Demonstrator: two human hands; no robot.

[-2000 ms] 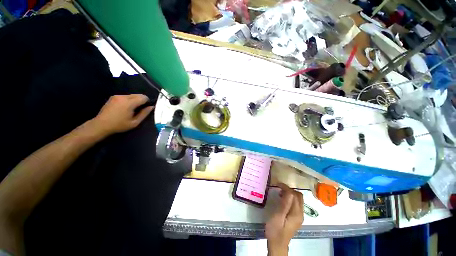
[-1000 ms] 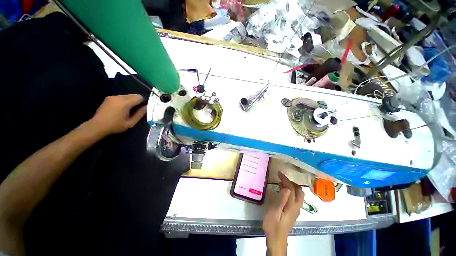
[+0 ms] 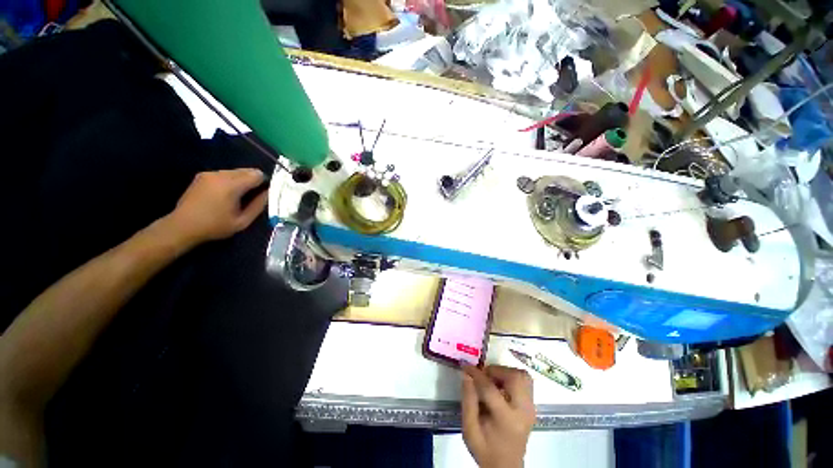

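Black cloth (image 3: 228,356) fills the left side and reaches under the left end of the sewing machine (image 3: 457,238). My left hand (image 3: 217,207) lies on the cloth beside the machine head, its fingertips hidden at the head's edge; whether it grips the cloth cannot be told. A smartphone (image 3: 459,320) with a pink screen lies partly under the arm. My right hand (image 3: 498,409) is at the phone's lower right corner, fingers bent, a fingertip touching or nearly touching it. Thread snips (image 3: 545,367) lie right of the phone.
An orange round object (image 3: 595,347) lies right of the snips. A tall green cup (image 3: 247,82) stands on the machine head. A yellowish ring (image 3: 370,203) lies on the arm. Plastic bags (image 3: 521,46), scraps and a thread cone (image 3: 603,144) are piled behind. The table has a ruler-marked front edge (image 3: 393,413).
My right hand has moved from beside the snips left and toward the front, to the phone's lower corner, uncovering the snips. My left hand has hardly moved. The view shifted slightly.
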